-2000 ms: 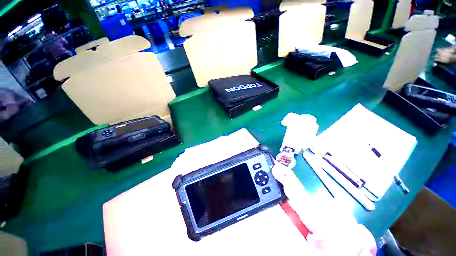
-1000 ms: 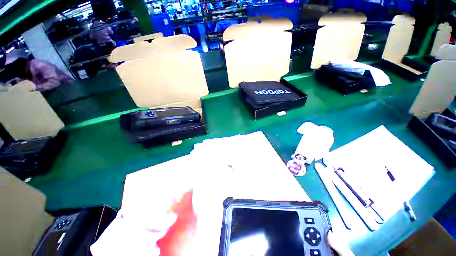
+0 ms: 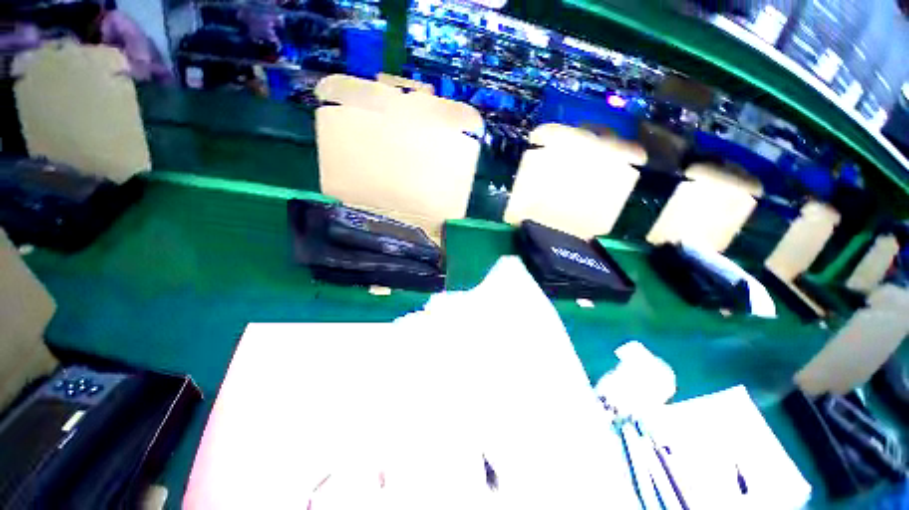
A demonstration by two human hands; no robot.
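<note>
No hand can be made out. Faint reddish lines and a small dark mark show at the bottom of the overexposed white work mat (image 3: 399, 398); I cannot tell what they are. No scan tool shows on the mat. At the lower left, an open black box (image 3: 150, 438) holds a scan tool (image 3: 35, 428) with its round keypad up and a small pale label on it. Right of the mat are a washed-out white bottle (image 3: 638, 379), long pale strips (image 3: 638, 463) and a white record sheet (image 3: 728, 448) with a dark marker pen (image 3: 742, 480) on it.
Open boxes with upright tan lids (image 3: 399, 159) line the green bench (image 3: 199, 269). One holds a scan tool (image 3: 384, 237), another a black TOPDON pouch (image 3: 568, 254). A white bag (image 3: 733, 279) drapes over a further box. A person in pink (image 3: 135, 45) is at the far left.
The view has swung and tilted. The scan tool in front of me has left the picture at the bottom, and so has the right hand at its edge.
</note>
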